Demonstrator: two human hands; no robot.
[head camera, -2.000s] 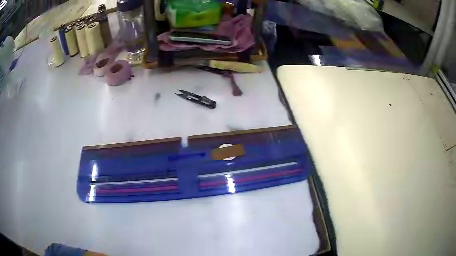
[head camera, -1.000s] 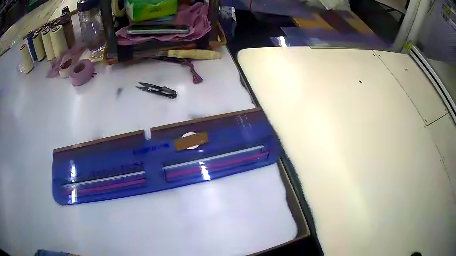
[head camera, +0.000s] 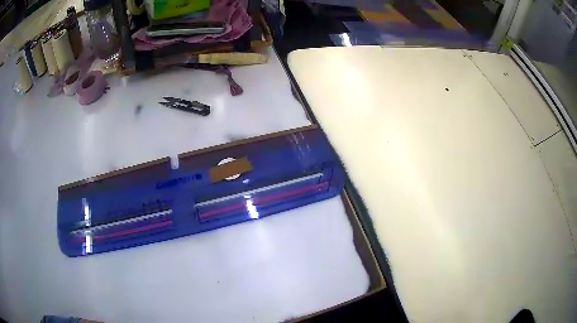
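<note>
A long shiny blue template (head camera: 186, 195) lies flat on the white worktable (head camera: 278, 271). It has a brown strip and a notch on its far edge, a tan patch over a white spot near the middle, and white and pink lines along two slots. Its right end reaches the edge of the cream machine bed (head camera: 443, 176). Small black thread snips (head camera: 185, 106) lie beyond the template with their blades apart, pointing left. Neither my left hand nor my right hand can be made out.
Cream, navy and brown thread cones (head camera: 61, 50) and pink rolls (head camera: 92, 88) stand far left, beside a clear bottle (head camera: 101, 35). The dark-framed rack (head camera: 128, 47) holds a pink cloth, phone and green packet. A pale handle (head camera: 233, 58) lies before it. Blue and black shapes at the bottom edge are unclear.
The view has turned right, so the table things appear further left and more of the cream bed shows. A small black shape has appeared at bottom right. The template and snips look unmoved on the table.
</note>
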